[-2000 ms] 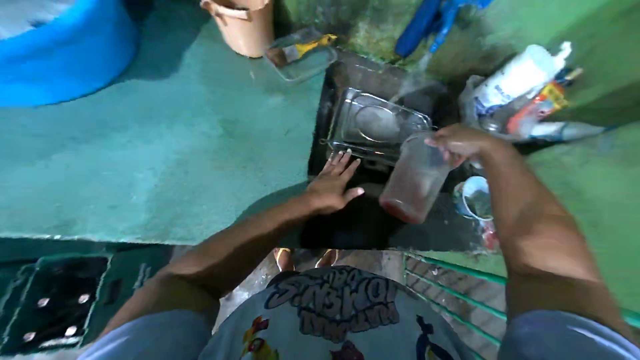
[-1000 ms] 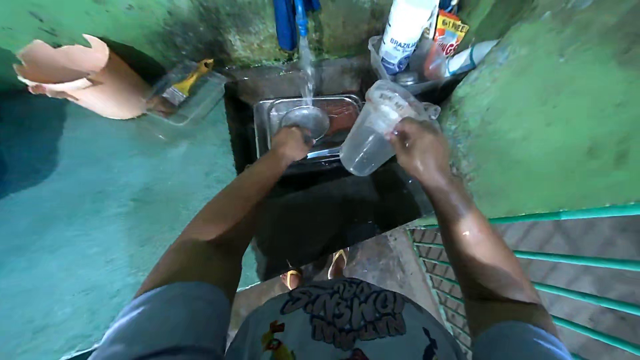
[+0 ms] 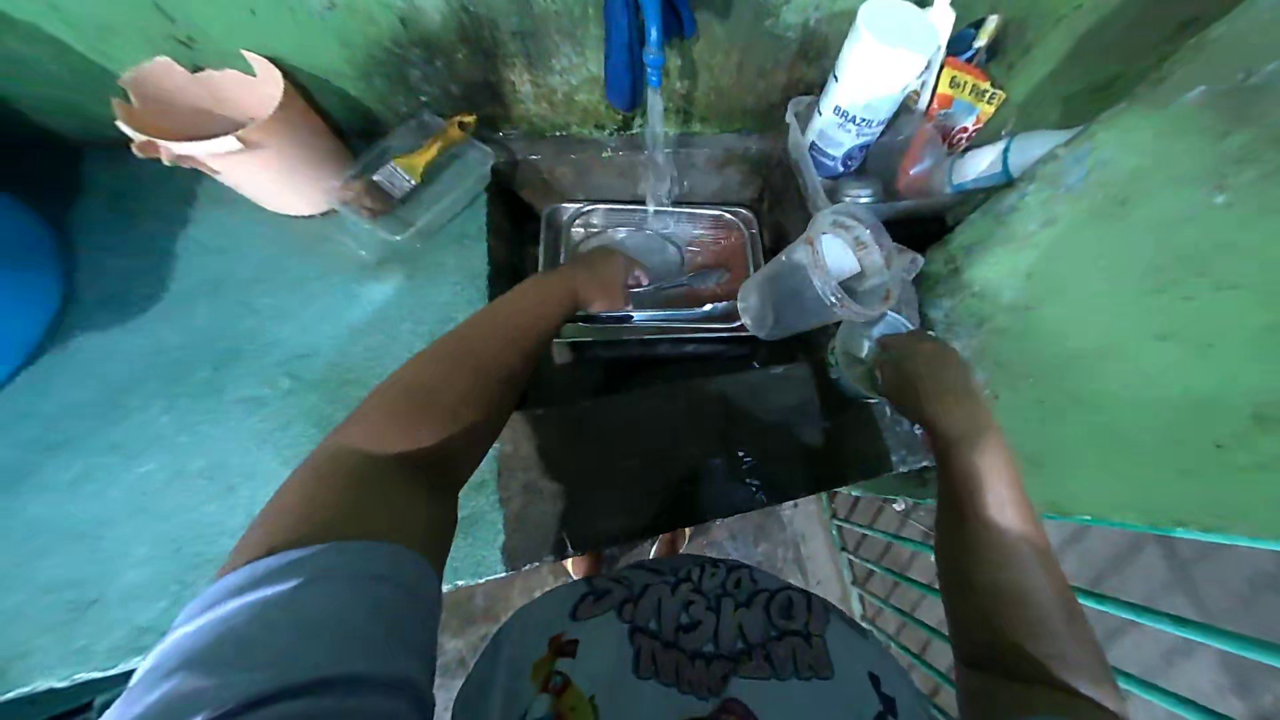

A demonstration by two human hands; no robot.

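Observation:
Water runs from a blue tap (image 3: 653,60) into a metal tray (image 3: 752,235) in the dark sink. My left hand (image 3: 603,280) is over the tray's left part, its fingers closed around the end of a metal utensil (image 3: 690,283), seemingly a spoon. Under the water lies a round clear dish or lid (image 3: 635,250), and reddish residue shows in the tray's right part. A clear plastic pitcher (image 3: 800,285) lies tilted at the right of the tray. Below it my right hand (image 3: 915,375) reaches into or grips a small clear tub (image 3: 862,350); its fingertips are hidden.
On the left ledge stand a broken pinkish plastic container (image 3: 270,140) and a clear tray (image 3: 455,185) with a yellow-handled paintbrush (image 3: 430,160). A plastic basket (image 3: 800,120) with bottles and packets is at back right. A green metal railing (image 3: 1150,620) runs at lower right.
My right hand has let go of the pitcher, which now rests by the tray's right side, and has moved down to the small tub. My left hand now has the utensil.

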